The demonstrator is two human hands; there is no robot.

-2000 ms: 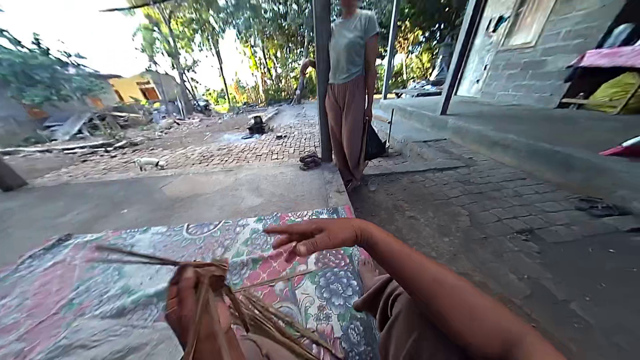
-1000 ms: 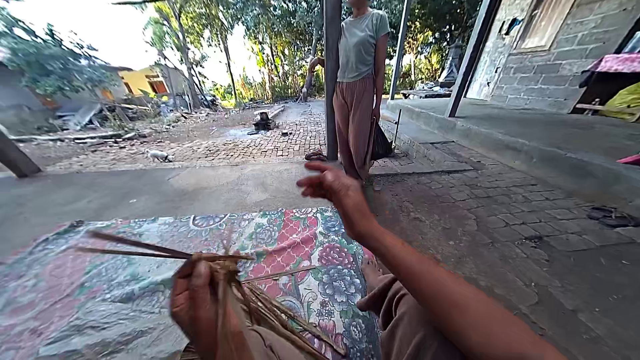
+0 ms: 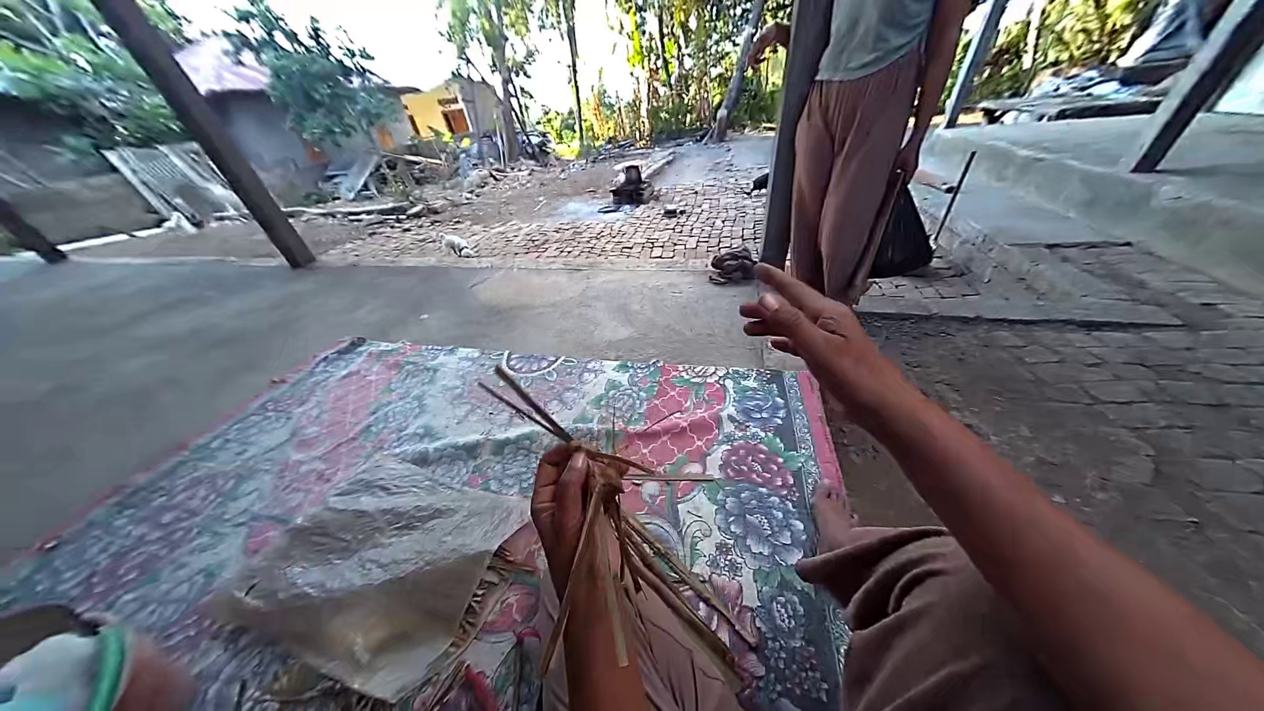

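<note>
My left hand (image 3: pixel 565 509) is closed around a bundle of dry brown plant strips (image 3: pixel 681 592), thumb on top. Some ends stick out up and to the left; longer ones hang down over my wrist and lap. My right hand (image 3: pixel 810 331) is raised beyond the far right corner of a floral mat (image 3: pixel 765 528), fingers apart and holding nothing. Beneath and left of the bundle, a translucent plastic sheet (image 3: pixel 385 573) lies crumpled on the mat, with more loose dry strips along its edge.
A person (image 3: pixel 859 148) stands by a dark post (image 3: pixel 793 138), a black bag (image 3: pixel 904 237) hanging beside their leg. A container with a green rim (image 3: pixel 107 667) is at the lower left. Past the concrete floor (image 3: pixel 197 336) lies brick paving (image 3: pixel 592 237); a raised ledge (image 3: pixel 1086 197) runs along the right.
The view has turned to the left and down, bringing the plastic sheet and green-rimmed container into sight. My left hand still grips the strips; my right hand stays raised and empty.
</note>
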